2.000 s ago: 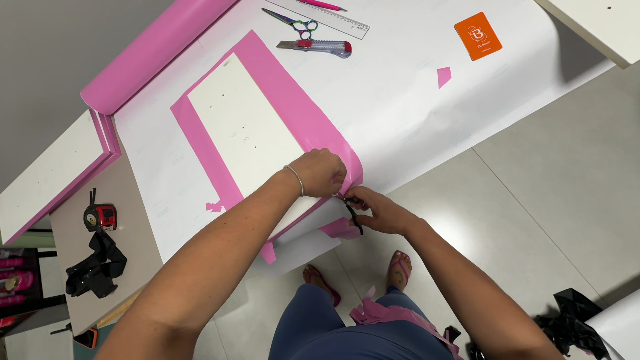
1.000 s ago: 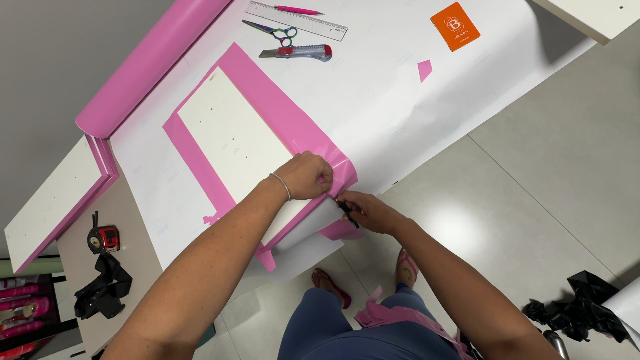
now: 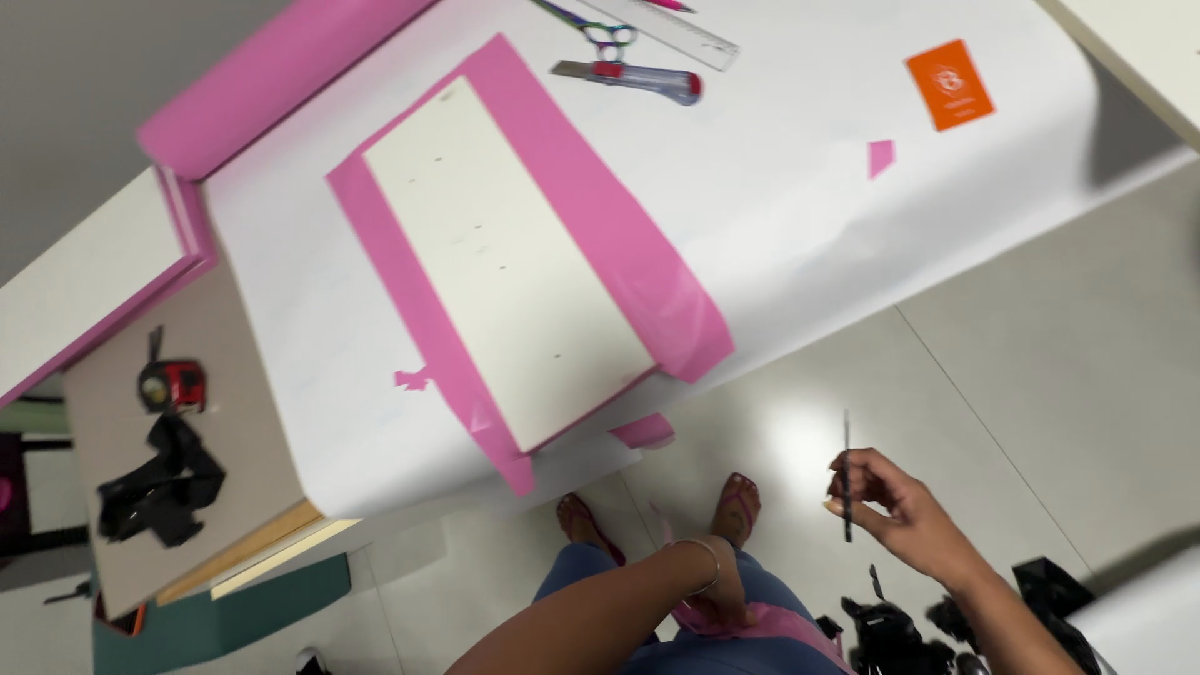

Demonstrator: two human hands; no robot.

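A white rectangular board [image 3: 506, 262] lies on a larger sheet of pink adhesive film [image 3: 600, 206], which sticks out along both long sides and at the near corners. My right hand [image 3: 891, 511] holds a slim dark blade-like tool [image 3: 847, 487] upright between thumb and fingers, over the floor, away from the board. My left hand [image 3: 722, 591] is down at my lap against bunched pink film [image 3: 773, 623]; its fingers are partly hidden. A snap-off utility knife [image 3: 647, 80], scissors [image 3: 600, 36] and a clear ruler [image 3: 675, 33] lie beyond the board.
A pink film roll [image 3: 272, 84] lies at the table's upper left, above a pink-edged white panel [image 3: 94, 262]. A tape measure [image 3: 173, 384] and crumpled black film [image 3: 164, 483] lie at left. An orange card [image 3: 950, 84] is at the upper right. More black scraps [image 3: 891, 637] are at lower right.
Both hands have left the board's near right corner: the left has come down to my lap, the right has moved out to the right with the dark tool.
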